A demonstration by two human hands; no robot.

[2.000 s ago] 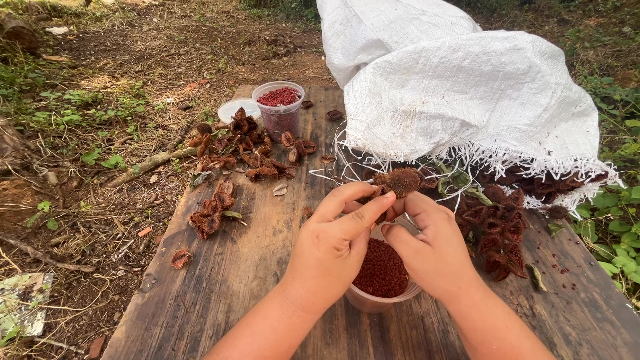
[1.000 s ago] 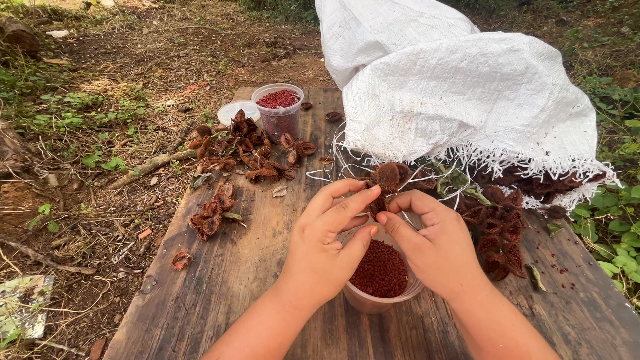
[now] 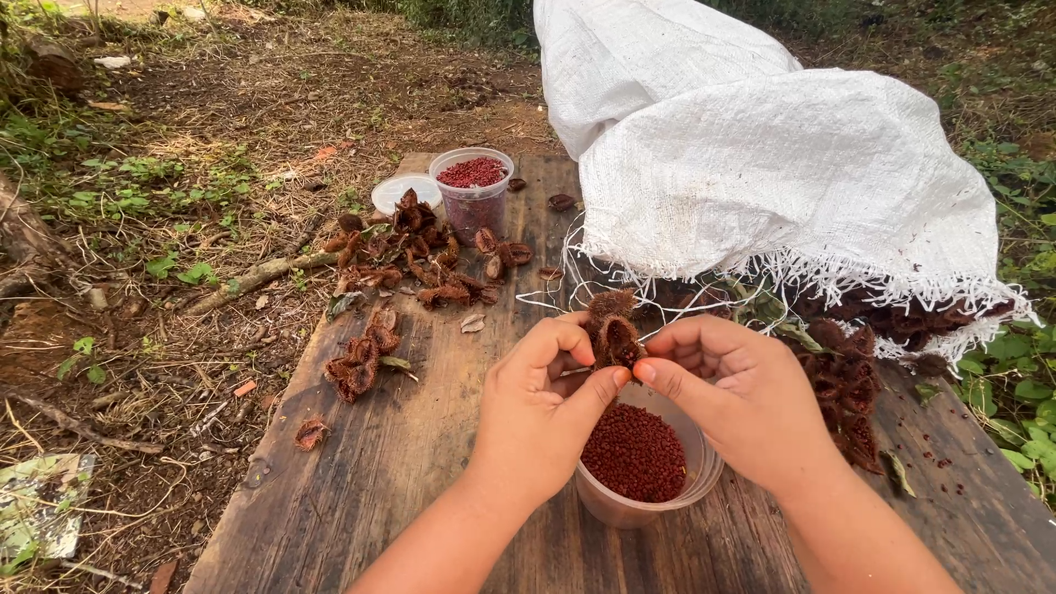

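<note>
Between my hands is a cluster of brown, spiny annatto pods (image 3: 617,334), one of them split so its hollow inside shows. My left hand (image 3: 536,396) grips the cluster from the left with thumb and fingers. My right hand (image 3: 726,388) pinches its lower right side with thumb and forefinger. Just below them stands a clear plastic tub (image 3: 701,474), partly filled with dark red annatto seeds (image 3: 634,454). The fingers hide the tub's back rim.
A wooden board (image 3: 396,487) bears everything. Opened pods (image 3: 412,247) lie at the back left beside a second seed-filled tub (image 3: 472,198) and a round lid (image 3: 406,193). A white woven sack (image 3: 784,165) covers more pods at the right, with a pod cluster (image 3: 841,388) in front.
Both hands have stayed above the tub and turned the pod cluster. An opened pod now faces me, where a closed spiny one showed two seconds ago.
</note>
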